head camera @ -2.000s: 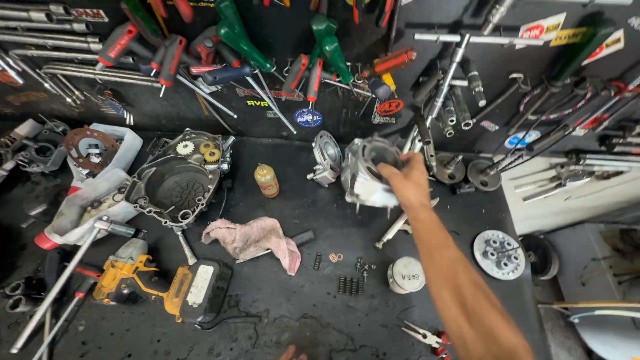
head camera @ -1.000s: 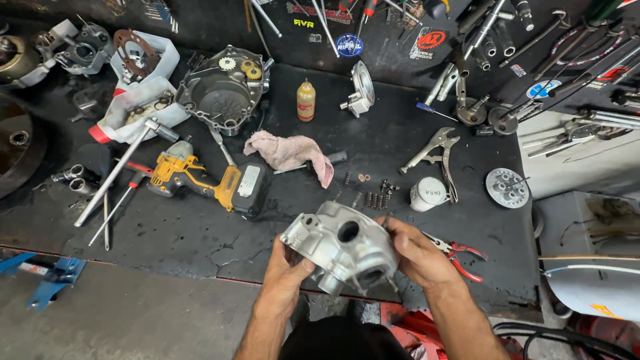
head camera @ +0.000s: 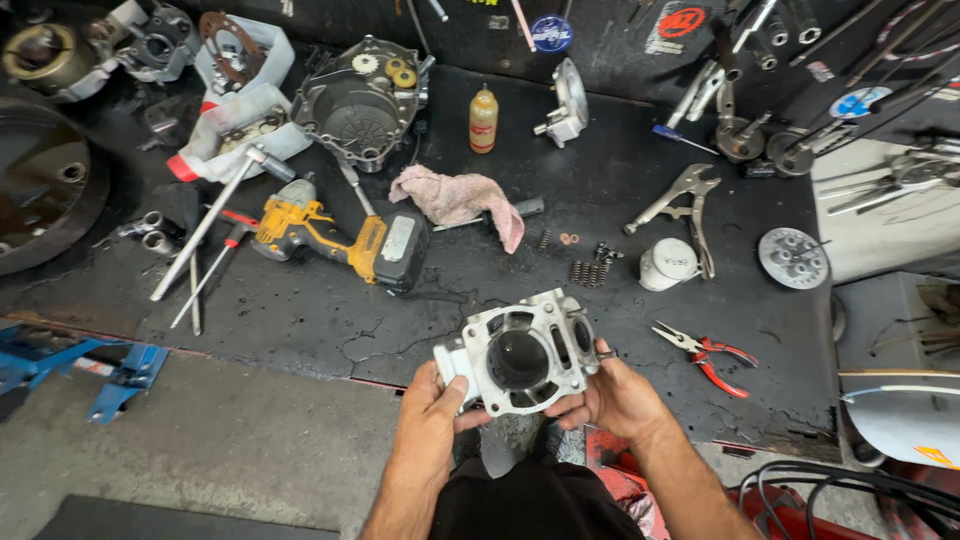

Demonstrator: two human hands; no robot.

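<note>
A silver metal engine cylinder (head camera: 484,375) is held at the bench's front edge, its round bore and flat gasket face turned up toward me. My left hand (head camera: 435,401) grips its left side, thumb on top. On the right side, my right hand (head camera: 611,394) holds it with fingers partly hidden underneath. Beyond it on the bench lie several coil springs (head camera: 589,273), two copper-coloured rings (head camera: 569,239) and a pink cloth (head camera: 457,196). Needle-nose pliers with red handles (head camera: 709,356) rest to the right of my right hand.
A yellow cordless impact wrench (head camera: 337,238), a breaker bar (head camera: 206,225) and an engine cover (head camera: 360,112) lie left. Locking pliers (head camera: 679,202), a white round container (head camera: 666,264) and a clutch pressure plate (head camera: 793,258) are at right. A small bottle (head camera: 484,124) stands behind the cloth.
Two seconds ago my right hand alone held the cylinder near the back of the bench. It came toward me, my left hand took hold too, and its bore face has since turned up.
</note>
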